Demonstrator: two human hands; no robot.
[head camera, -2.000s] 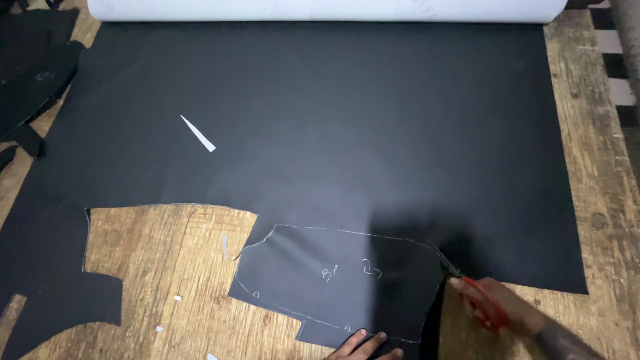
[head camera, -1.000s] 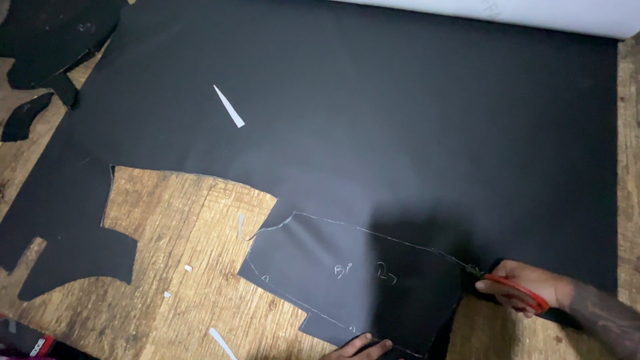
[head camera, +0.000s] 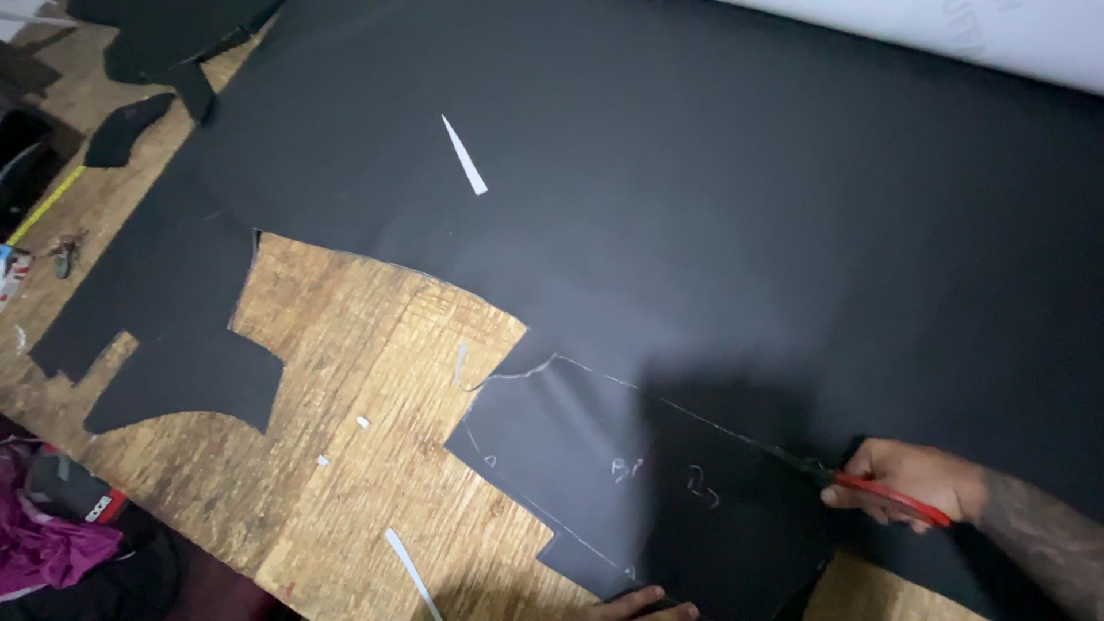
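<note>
A wide sheet of black material covers most of the view, with a chalk outline and chalk marks on its lower part. My right hand, at the lower right, grips red-handled scissors, whose blades lie along the upper chalk line. My left hand rests on the bottom edge of the chalked part, mostly out of frame; only its fingers show, and they seem spread flat. A narrow white sliver lies on the black sheet.
Wooden table shows through a cut gap. White scraps lie on it. Black cut pieces and a yellow tape measure are at upper left. A large white roll spans the upper right. Purple cloth is at lower left.
My right hand has moved the scissors a little along the upper chalk line, away from its right end. My left hand stays at the lower edge. The view has turned and shifted left.
</note>
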